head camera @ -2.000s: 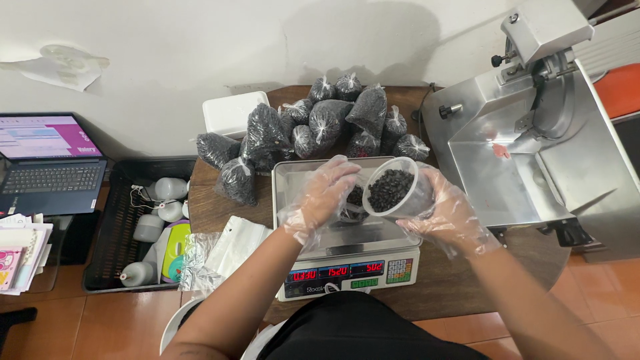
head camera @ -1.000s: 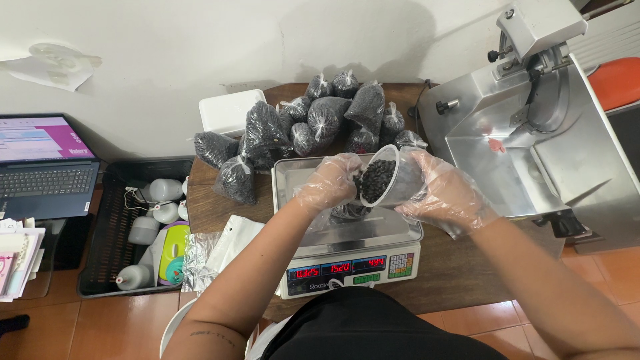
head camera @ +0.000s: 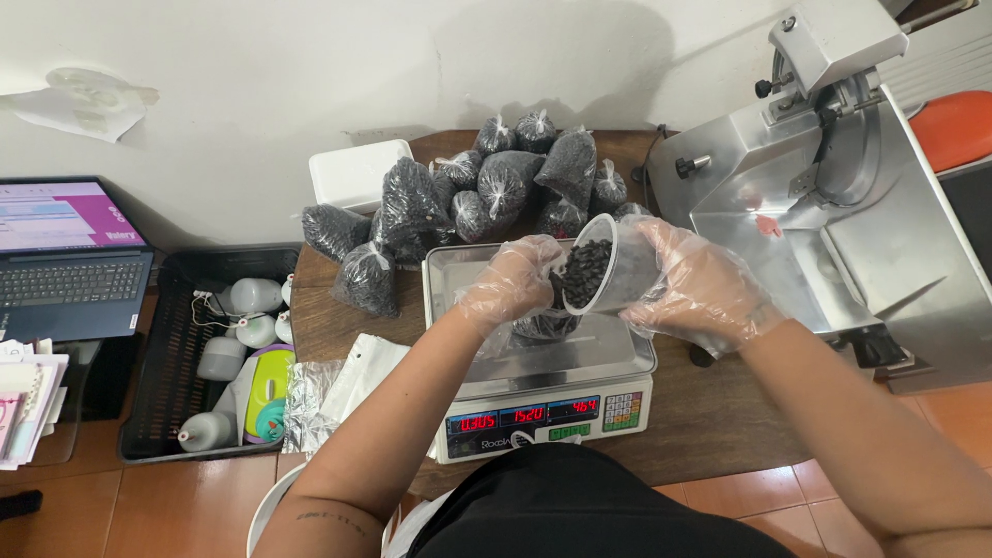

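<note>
In a clear plastic glove, my left hand grips the mouth of a clear plastic bag whose dark-filled bottom rests on the steel pan of a digital scale. My gloved right hand is closed around a clear plastic cup, tilted to the left with its rim against the bag's mouth. Black beans fill the lower side of the cup. The scale's red display is lit. Behind the pan lie several knotted bags of black beans.
A metal slicing machine stands at the right, a pink scrap on it. A white foam tray is behind the filled bags. Flat plastic bags lie left of the scale. A black crate holds bottles, with a laptop farther left.
The cup in my right hand has tipped farther toward the bag than two seconds ago. My left hand stays at the bag's mouth. The numbers on the scale's display have dropped.
</note>
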